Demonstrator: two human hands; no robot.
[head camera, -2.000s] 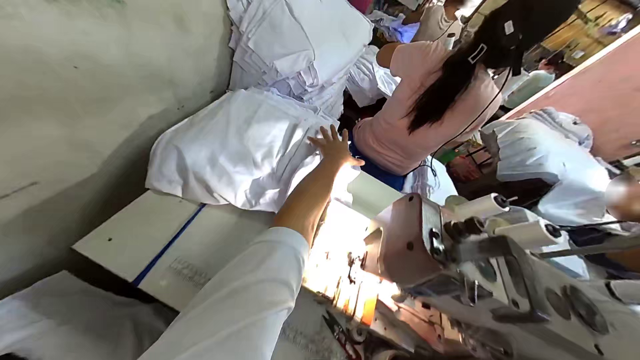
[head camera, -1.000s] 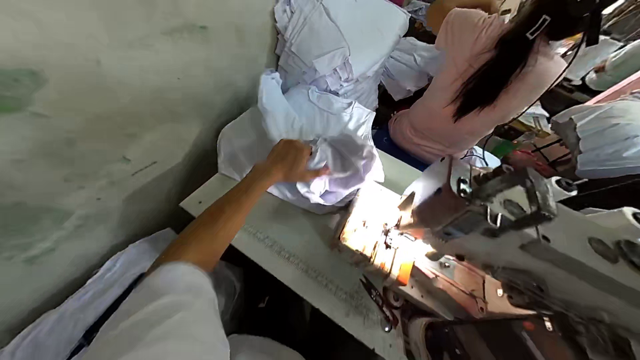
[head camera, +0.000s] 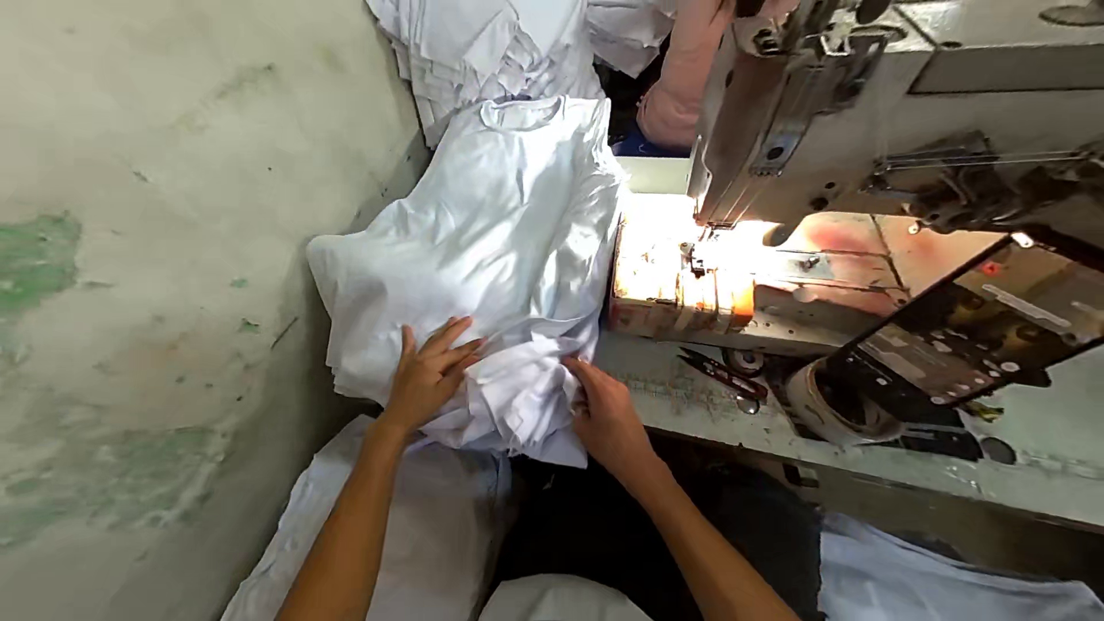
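Note:
A pile of white shirts (head camera: 483, 224) lies on the table left of the sewing machine (head camera: 862, 129), the top one with its round neckline at the far end. My left hand (head camera: 429, 373) rests on the pile's near part with its fingers spread. Beside it, my right hand (head camera: 604, 414) pinches the edge of a bunched white fabric part (head camera: 526, 388) between thumb and fingers. This bunched cloth hangs over the table's near edge. The lit needle area of the machine is to the right of the pile.
Thread snips (head camera: 723, 373) and a tape roll (head camera: 841, 405) lie right of my right hand, near a propped phone (head camera: 975, 319). A stained wall (head camera: 172, 259) borders the left side. More white cloth (head camera: 509, 43) is stacked beyond; a person's pink sleeve (head camera: 681, 78) shows behind the machine.
The bunched cloth on the pile has given way to a shirt spread out with its neckline away from me. Both my hands are now in view at the pile's near end; earlier only one showed.

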